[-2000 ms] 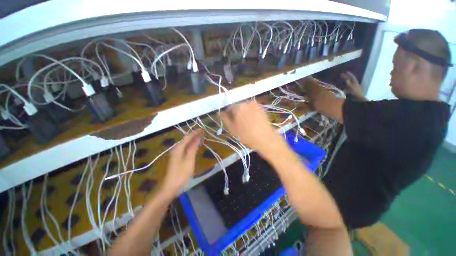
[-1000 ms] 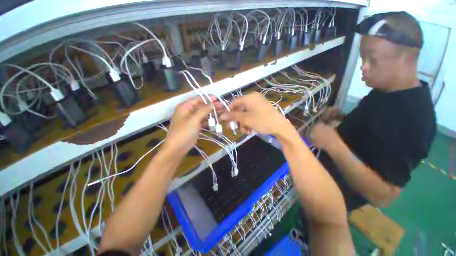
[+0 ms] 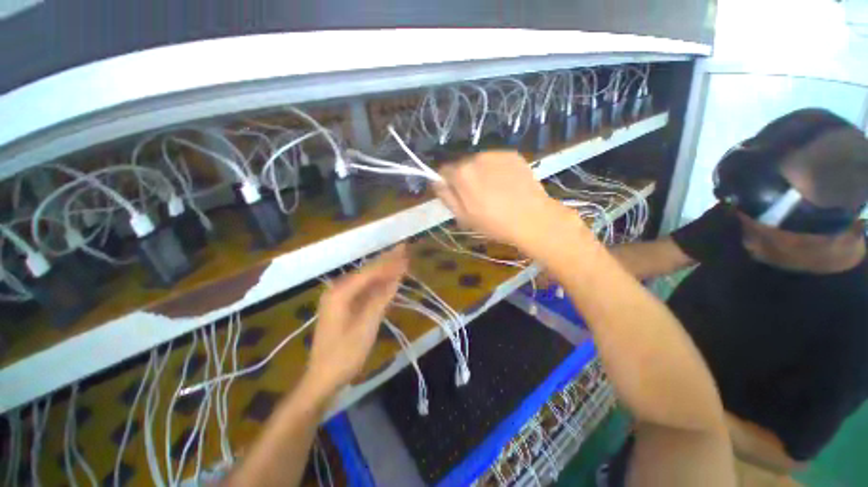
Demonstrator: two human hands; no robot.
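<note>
My right hand (image 3: 495,195) is at the white shelf edge (image 3: 381,230), closed on a few white cables (image 3: 395,169) that run from the upper shelf. My left hand (image 3: 357,309) is below the shelf edge with fingers apart, holding nothing that I can see. Black power adapters (image 3: 164,255) stand in a row on the upper shelf, with white plugs (image 3: 250,190) in their tops. Loose white cables with plugs (image 3: 462,373) hang between my hands over the lower shelf.
A blue tray (image 3: 350,452) with a black dotted liner (image 3: 476,380) lies below the shelves. The lower yellow socket board (image 3: 257,366) has many hanging cables. Metal rails with white plugs (image 3: 562,428) are under the tray. Another person (image 3: 771,314) is close on the right.
My right hand has moved up to the shelf edge with the cables. My left hand has let go of the cables and dropped lower. The other person has leaned closer.
</note>
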